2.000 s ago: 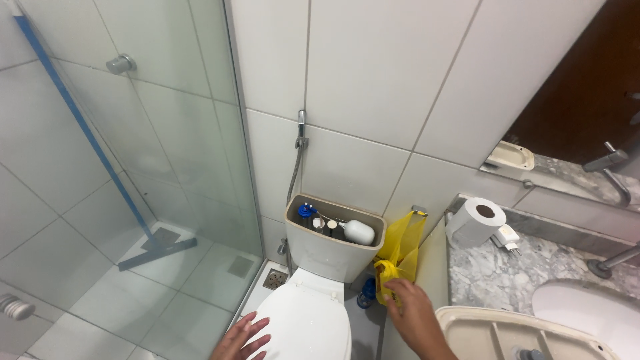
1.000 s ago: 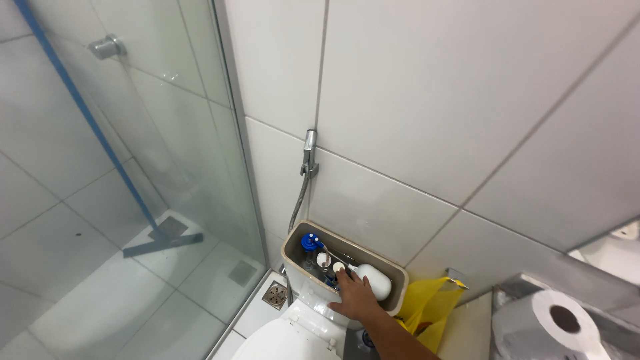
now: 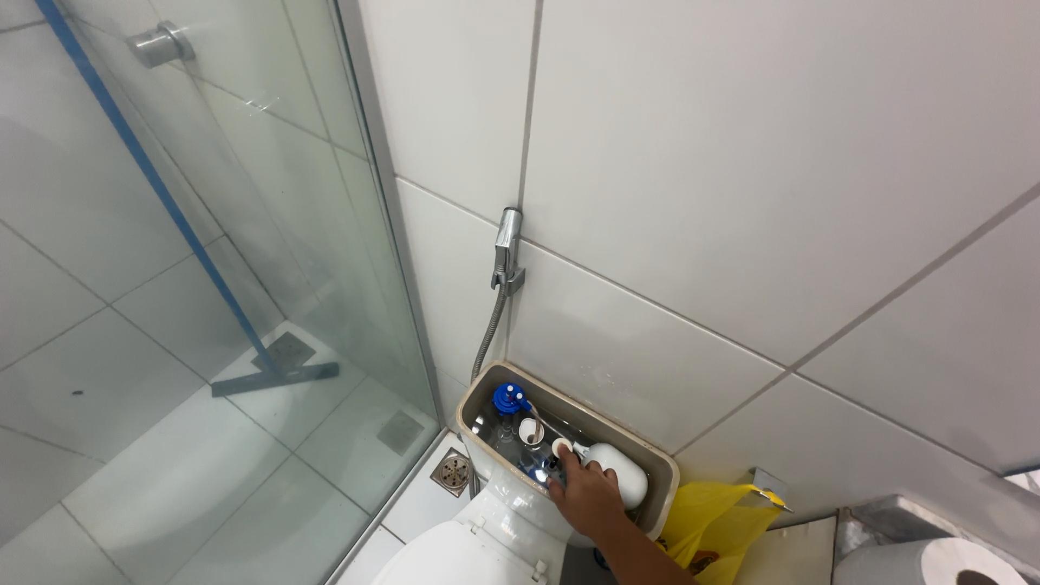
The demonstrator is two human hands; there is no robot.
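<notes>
The toilet cistern [image 3: 597, 404] stands uncovered below the tiled wall, with water inside. My right hand [image 3: 591, 497] reaches over its front rim, a fingertip at the round white top of a valve part [image 3: 562, 448]. Beside those fingers lies the white float [image 3: 617, 474], partly covered by them. To the left are a white overflow tube [image 3: 531, 431] and the blue cap of the fill valve [image 3: 509, 398]. Whether my fingers grip anything cannot be made out. My left hand is out of view.
A closed toilet lid [image 3: 451, 556] is in front of the cistern. A yellow plastic bag [image 3: 715, 520] hangs at its right, near a toilet paper roll [image 3: 934, 562]. A bidet sprayer [image 3: 509, 236] hangs on the wall. Behind the glass stands a blue-handled squeegee [image 3: 276, 379].
My right hand has moved from beside the yellow bag to the parts inside the cistern. My left hand, seen over the toilet lid two seconds ago, has left the view. The view has shifted closer.
</notes>
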